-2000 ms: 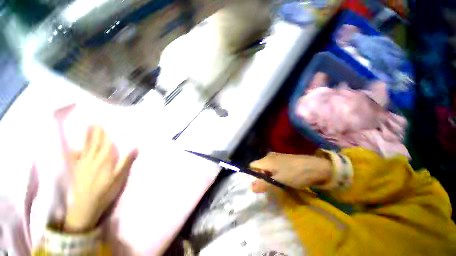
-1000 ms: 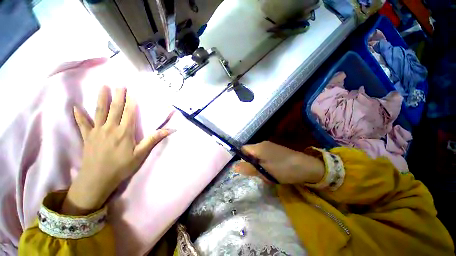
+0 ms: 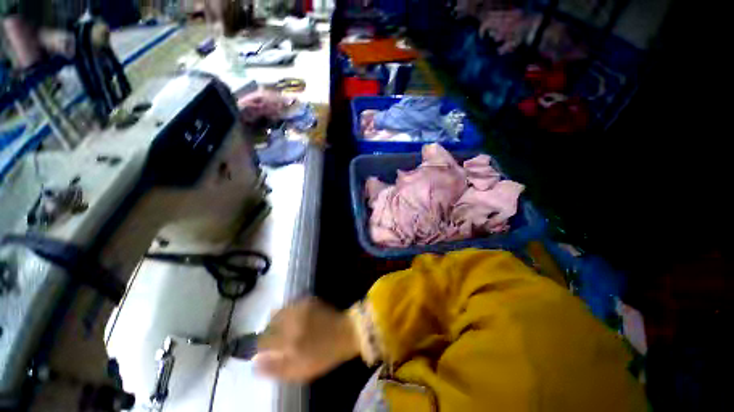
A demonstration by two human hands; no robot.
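The black fabric shears (image 3: 236, 271) lie on the white bed of the sewing machine (image 3: 189, 153), loop handles toward the front edge. My right hand (image 3: 304, 341) is over the table's front edge, below and right of the shears and apart from them. It is blurred, its fingers point left, and I cannot tell whether they are closed. The fingertips are beside the dark knob of the swing-away guide (image 3: 244, 345). My left hand is out of the picture.
A grey-blue bin (image 3: 364, 225) heaped with pink pieces (image 3: 439, 201) stands right of the table. Beyond it is a bright blue basket (image 3: 374, 146) with light blue pieces (image 3: 414, 118). More cloth (image 3: 280, 149) and yellow-handled scissors (image 3: 290, 84) lie farther along the table.
The view has swung right and up, so my left hand and the pink panel have left the picture. The shears have gone from my right hand to the machine bed.
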